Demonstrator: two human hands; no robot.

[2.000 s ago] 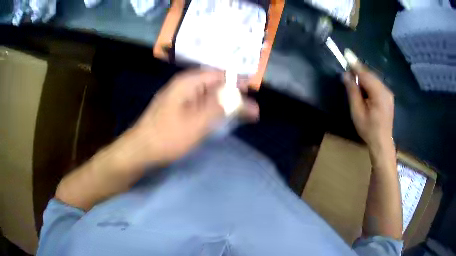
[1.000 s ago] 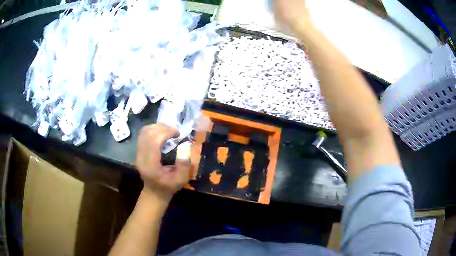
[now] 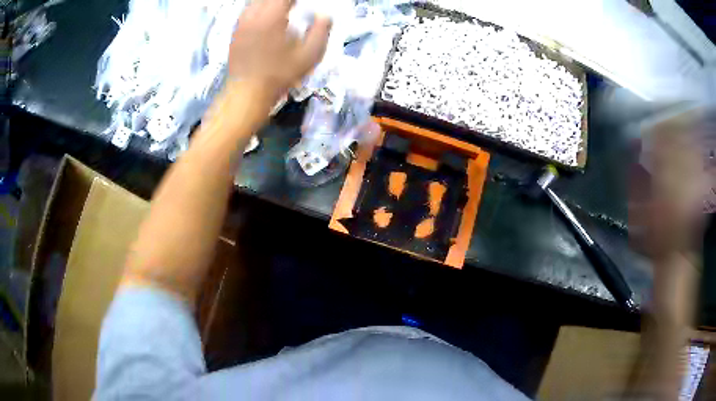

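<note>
My left hand is over the pile of bagged components at the upper left, slightly blurred, with thumb and fingers apart; I cannot tell if it holds anything. My right hand is strongly blurred at the right, at a whitish blurred shape; its grip is unclear. The orange assembly fixture sits at the bench's near edge with black inner blocks and no housing in it. A bagged component with a small white square end lies just left of the fixture.
A parts tray full of tiny white pieces is behind the fixture. The two-faced mallet lies right of the fixture. Cardboard cartons stand below the bench at left and right.
My left hand has moved from beside the fixture up over the pile. My right hand has moved from the top centre to the far right. The view has shifted, and a bagged component lies beside the fixture.
</note>
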